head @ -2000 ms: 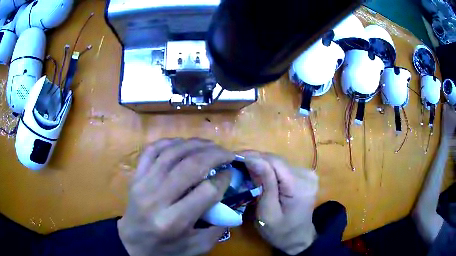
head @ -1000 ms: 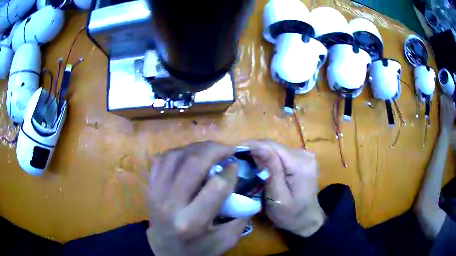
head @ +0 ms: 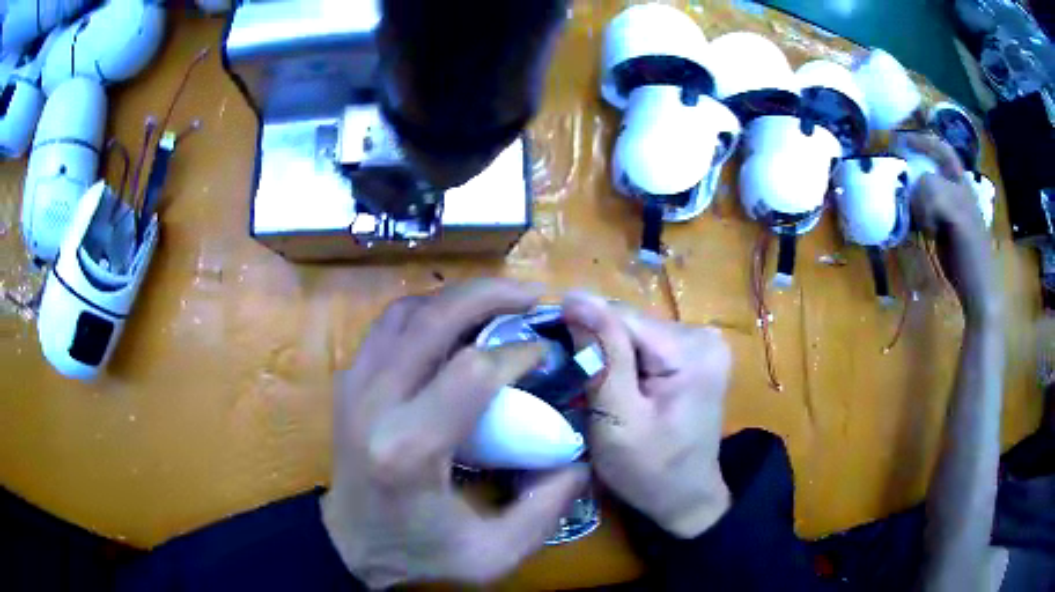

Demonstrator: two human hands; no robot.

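A white rounded camera shell (head: 518,430) with its dark interior facing up is held between both hands, low in the middle of the view. My left hand (head: 428,428) wraps around its left side, with fingers at the opening. My right hand (head: 662,411) grips the right side, thumb and fingers pinched by a small white connector (head: 589,360) on a dark strip. Thin dark and red wires show beside the right fingers. A transparent-looking round rim (head: 573,523) shows below the shell. The fingers hide much of the interior.
A metal screw feeder (head: 388,174) stands behind my hands, under a black electric screwdriver (head: 469,87). An open camera unit (head: 93,289) lies left, near piled capsule units (head: 64,150). White shells (head: 665,145) with trailing wires stand right. Another person's arm (head: 974,347) reaches over there.
The shell has tilted and moved slightly up, showing more white. The other person's arm has reached up among the right-hand shells. The screwdriver and feeder have shifted left in view since the first frame.
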